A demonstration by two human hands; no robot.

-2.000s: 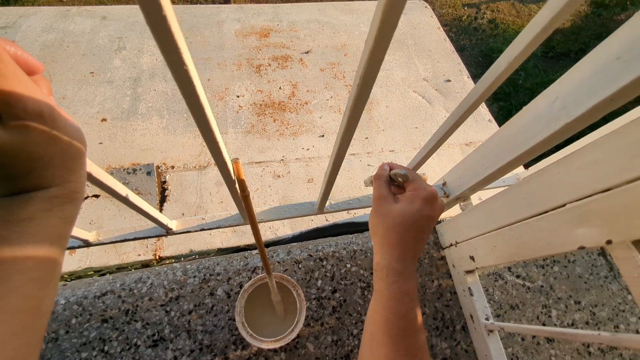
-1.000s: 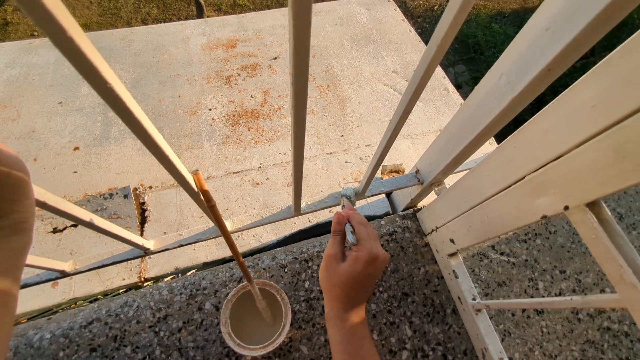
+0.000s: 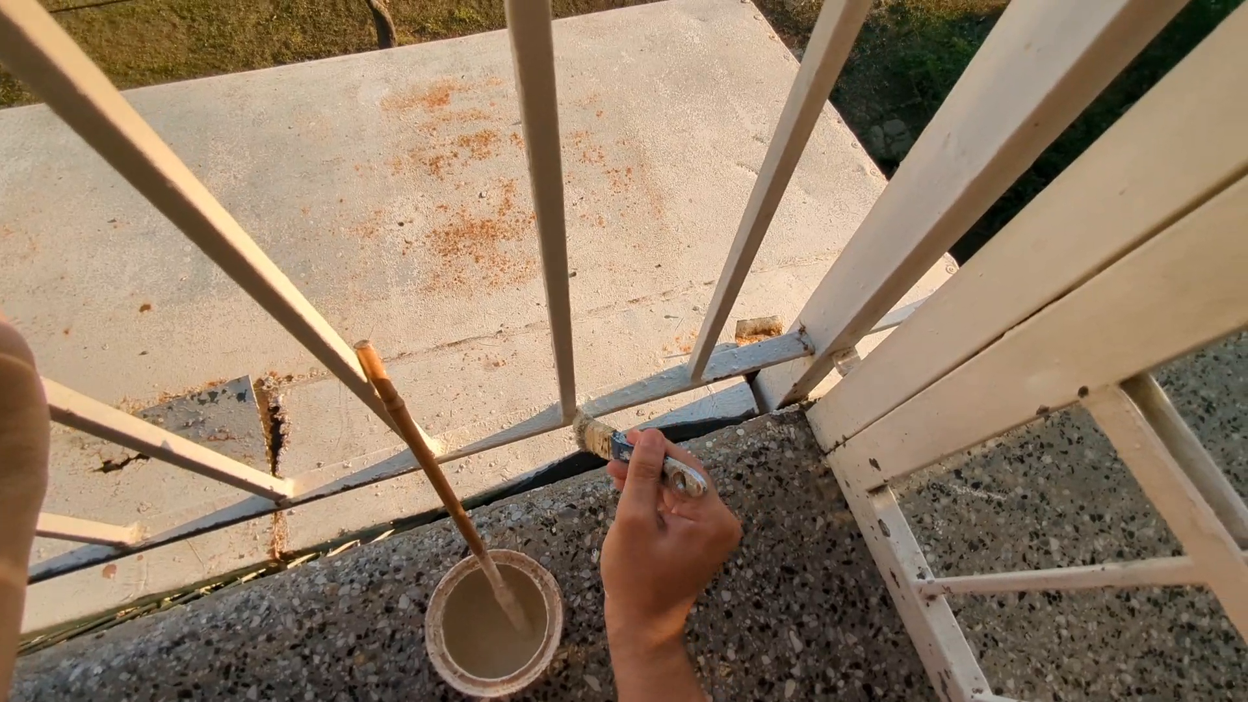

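My right hand (image 3: 668, 531) grips a small paintbrush (image 3: 624, 447) by its handle. The bristles touch the bottom rail (image 3: 634, 390) of a cream-painted metal railing, at the foot of a vertical bar (image 3: 542, 195). Left of that hand, a round tub (image 3: 439, 648) of pale liquid paint stands on the speckled terrazzo ledge. A bamboo stick (image 3: 419, 448) leans in the tub, its lower end coated with paint. Only part of my left hand (image 3: 18, 429) shows at the left edge, blurred, its fingers out of view.
Wide cream-painted frame members (image 3: 1033, 312) slant along the right. Beyond the bars lies a pale slab (image 3: 322, 195) with rust-coloured patches and a cracked section at lower left. The terrazzo ledge (image 3: 780, 585) runs along the bottom, with grass past the slab.
The brush in my right hand has moved left along the bottom rail, from near the wide post to the foot of a bar further left. My left hand shows less at the edge.
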